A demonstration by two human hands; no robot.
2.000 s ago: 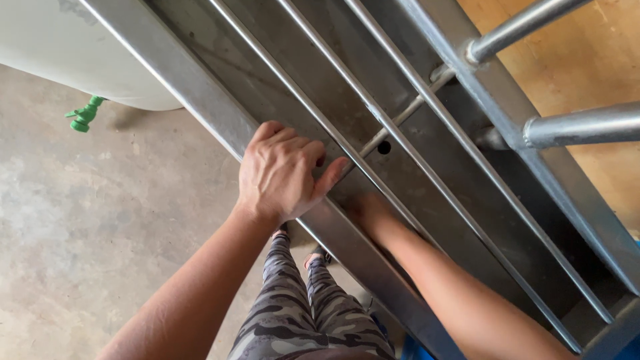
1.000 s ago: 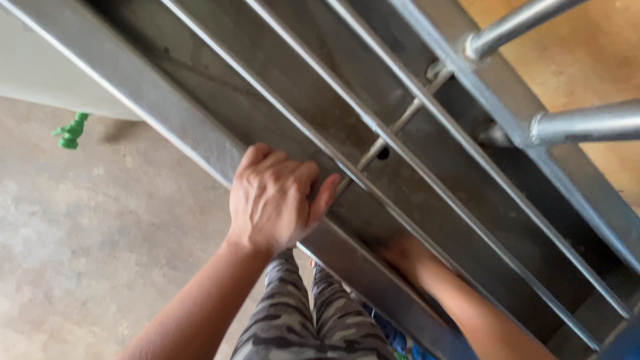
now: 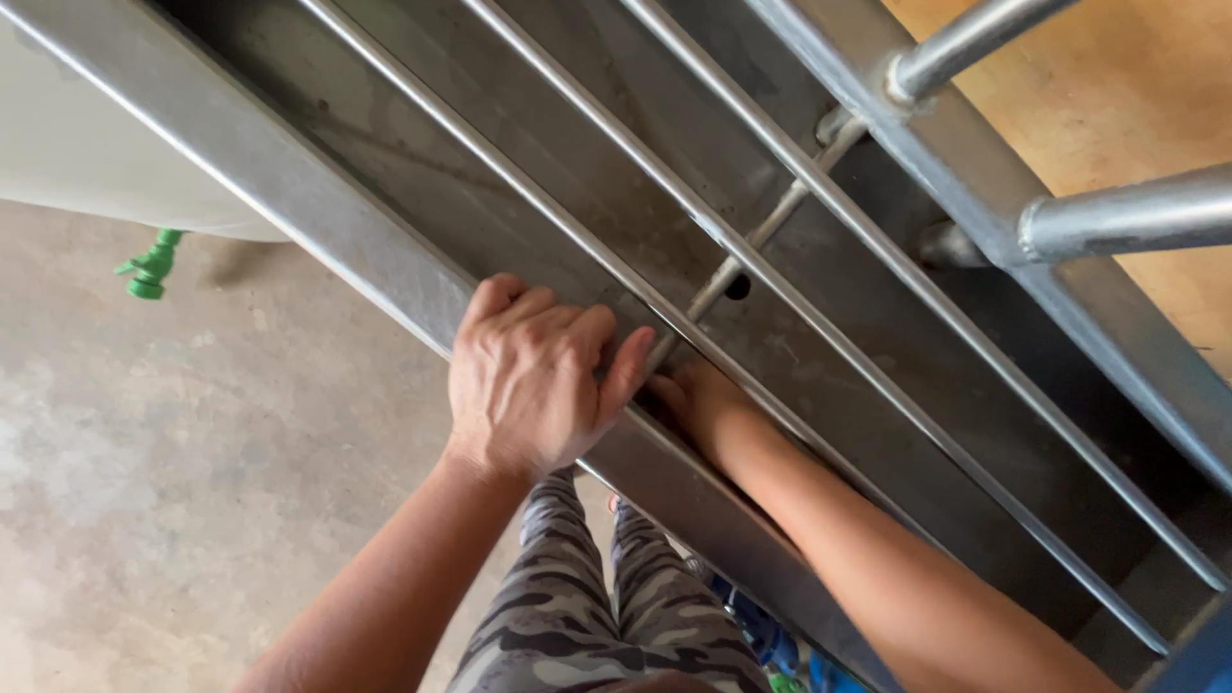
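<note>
A metal frame with a flat front rail [image 3: 337, 221] and several thin parallel rods [image 3: 577, 135] runs diagonally across the view, over a dark metal trough or tray [image 3: 443, 164]. My left hand [image 3: 539, 375] is curled over the front rail, its thumb beside the nearest rod. My right hand [image 3: 693, 390] reaches down between the rail and that rod, by the lower end of a crossbar [image 3: 760, 231]; its fingertips are mostly hidden below, so whether it holds anything cannot be told. A small round hole [image 3: 737, 287] shows in the metal beneath the rods.
Thick metal tubes [image 3: 1136, 217] join the far rail [image 3: 962, 164] at the right, above a yellowish-brown surface [image 3: 1155, 106]. A pale rounded container [image 3: 106, 144] with a green plastic tap [image 3: 151, 265] stands at the left on the concrete floor [image 3: 231, 462]. Blue objects [image 3: 760, 630] lie under the frame.
My right hand has moved up and left along the inside of the front rail since one second ago. My left hand stays on the rail.
</note>
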